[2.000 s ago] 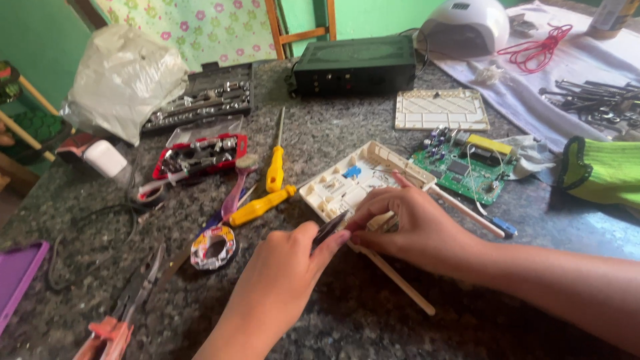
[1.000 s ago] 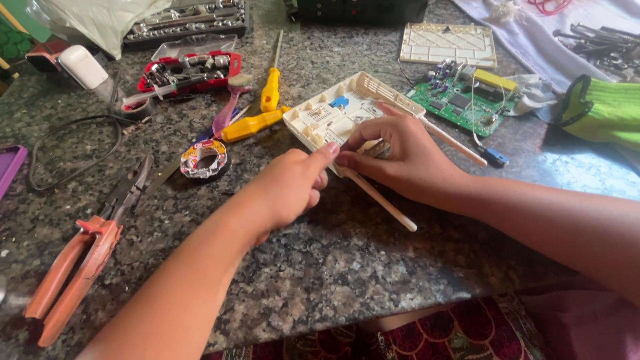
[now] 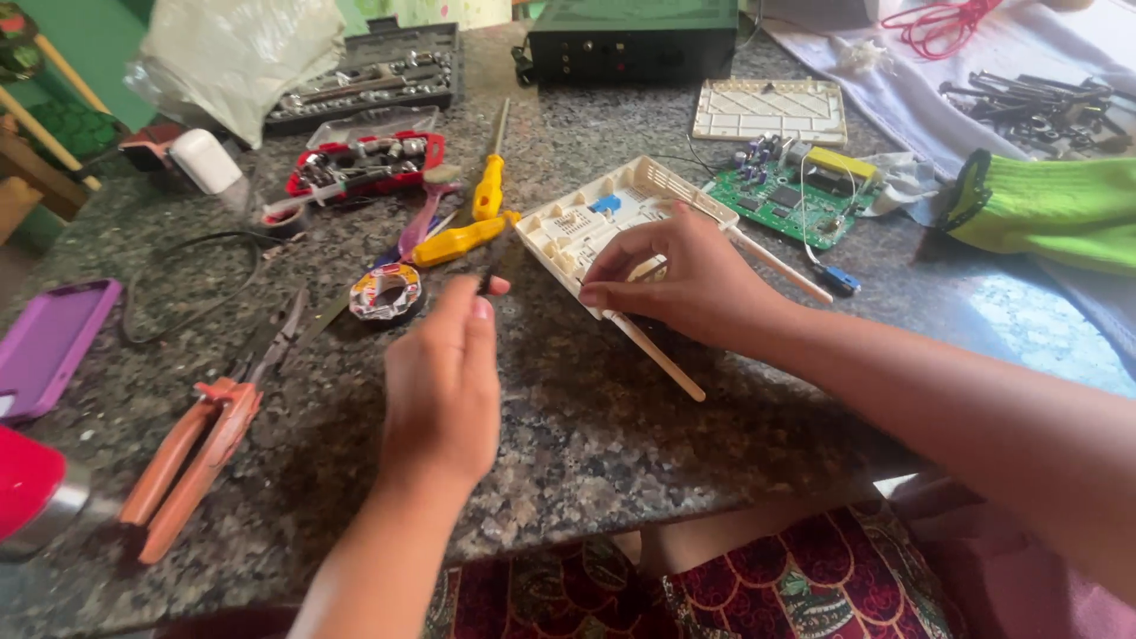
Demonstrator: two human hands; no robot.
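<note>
An off-white plastic router housing half lies open side up, with two stick antennas on its near side; the nearer antenna points toward the table's front edge. My right hand rests at the housing's near corner, thumb and fingertips pinched at the antenna's base. Apart from the housing, to its left, my left hand has curled fingers around a small dark object, mostly hidden. Behind the right hand lies a green circuit board with a blue connector on a wire. The matching cover lies farther back.
Yellow-handled screwdrivers, a tape roll and orange-handled snips lie left. Behind are a red socket case, a black socket set and a black box. A green glove and loose bolts sit right.
My left hand has moved left, away from the housing and my right hand, which it was beside in both earlier frames. My right hand stays at the housing's near corner.
</note>
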